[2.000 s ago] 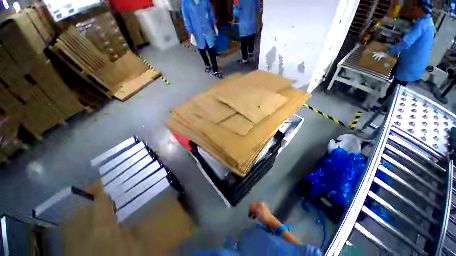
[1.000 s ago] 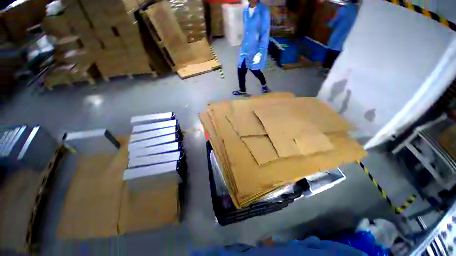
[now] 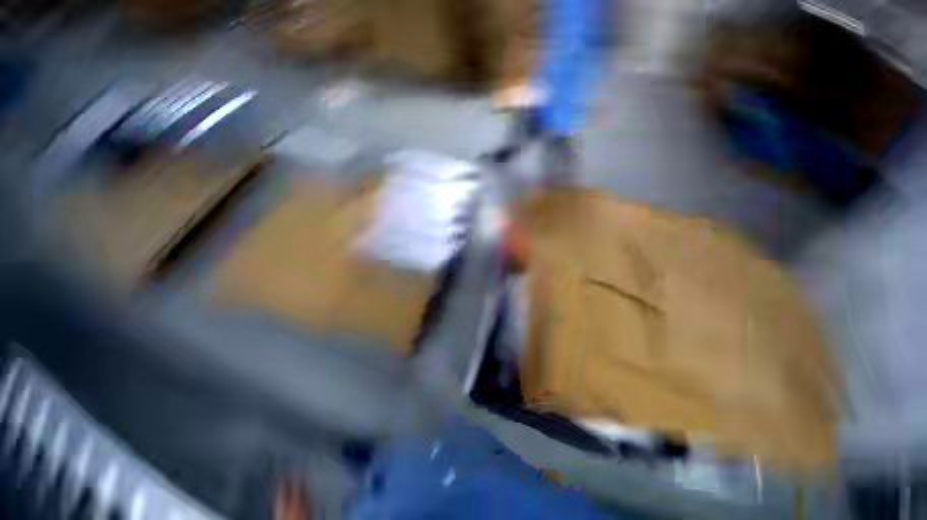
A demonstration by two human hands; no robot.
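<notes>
The frame is strongly blurred. A stack of brown cardboard sheets [image 3: 681, 325] lies on a dark bin [image 3: 498, 355] right of centre. White-topped units [image 3: 422, 208] stand in a row on a tan-topped pallet [image 3: 295, 254] left of centre. A small skin-coloured patch at the bottom edge, left of my blue sleeve or coat, looks like my left hand [image 3: 292, 500]; it is cut off and its fingers cannot be made out. My right hand is not in view.
Roller conveyor [image 3: 86, 457] at the lower left. Another pallet [image 3: 132, 208] with units [image 3: 183, 112] at the upper left. A person in blue [image 3: 574, 66] stands behind the cardboard stack. Dark and blue containers [image 3: 793, 142] at the upper right; a pale wall [image 3: 894, 295] at the right.
The view has swung left. The cardboard stack and pallets now sit further right, a conveyor shows at the lower left, and the right-hand conveyor and blue bundle are out of view.
</notes>
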